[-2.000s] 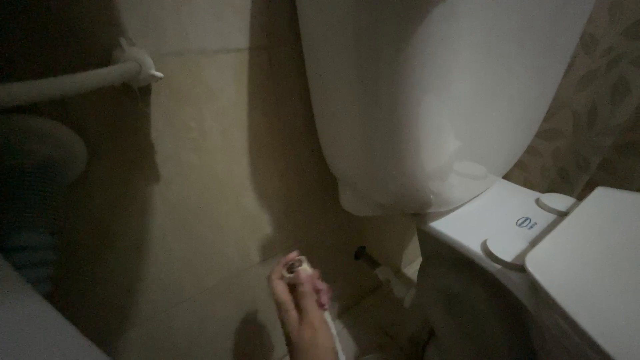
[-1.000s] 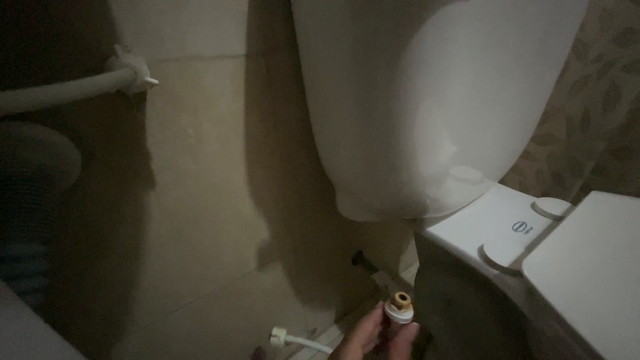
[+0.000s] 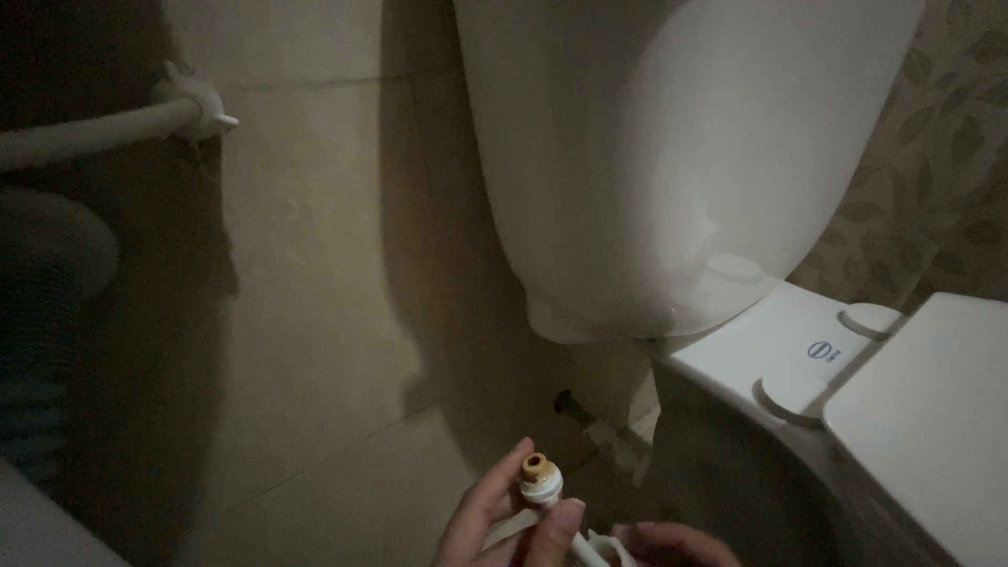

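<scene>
My left hand (image 3: 504,520) grips a thin white hose (image 3: 584,548) just below its end, at the bottom centre. That end carries a white plastic collar (image 3: 542,484) and a yellowish-brown tip (image 3: 535,466) with a dark hole, pointing up. At the bottom edge, my right hand (image 3: 681,543) has its fingers beside a white piece (image 3: 610,547) next to the hose; its palm is cut off, and whether it grips that piece is unclear. Above the hands, a dark-ended pipe fitting (image 3: 573,407) stands near the wall, behind the toilet.
The white toilet cistern (image 3: 630,173) overhangs from the top, with the toilet bowl (image 3: 740,441) and its lid (image 3: 929,386) at the right. A white valve (image 3: 193,106) with a pipe (image 3: 87,135) is at upper left. Ribbed dark fabric (image 3: 35,346) shows at the left edge.
My right hand has come into view at the bottom. The hose end in my left hand now shows farther left than one second ago. The separate white connector seen then at lower left is no longer there.
</scene>
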